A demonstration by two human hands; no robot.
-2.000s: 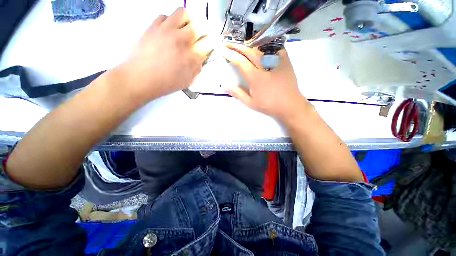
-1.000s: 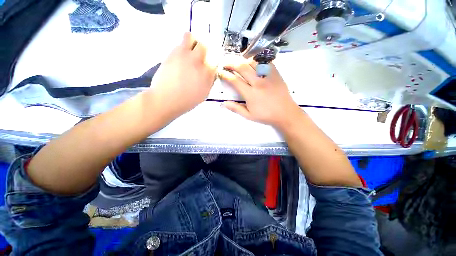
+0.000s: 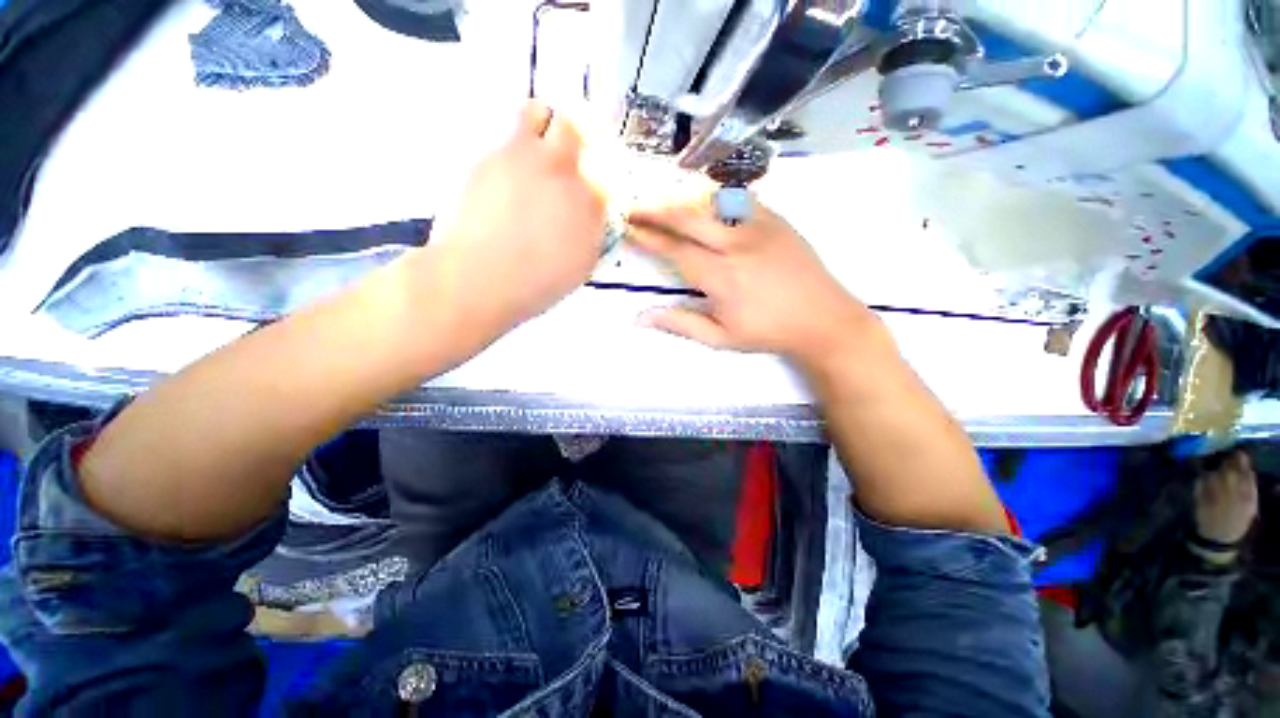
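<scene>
A long curved strip, dark along its upper edge (image 3: 281,241) with a light grey-white part below, lies on the table at left and runs under my left forearm. My left hand (image 3: 520,211) is curled over its hidden end, left of the presser foot (image 3: 650,126). My right hand (image 3: 751,274) rests flat with fingers apart, just below and right of the foot. Glare hides the cloth at my fingertips. The white sewing machine head (image 3: 1109,84) stands at upper right.
A frayed blue denim scrap (image 3: 260,45) lies at upper left, with dark cloth (image 3: 56,84) at the far left edge. Red looped handles (image 3: 1120,368) and a yellow-tan item (image 3: 1207,379) are at right. Another person's hand (image 3: 1227,501) shows at lower right, below the table edge.
The strip's left end has drawn to the right and shows whole on the table. My hands stay close to the presser foot. Another person's hand has appeared at lower right.
</scene>
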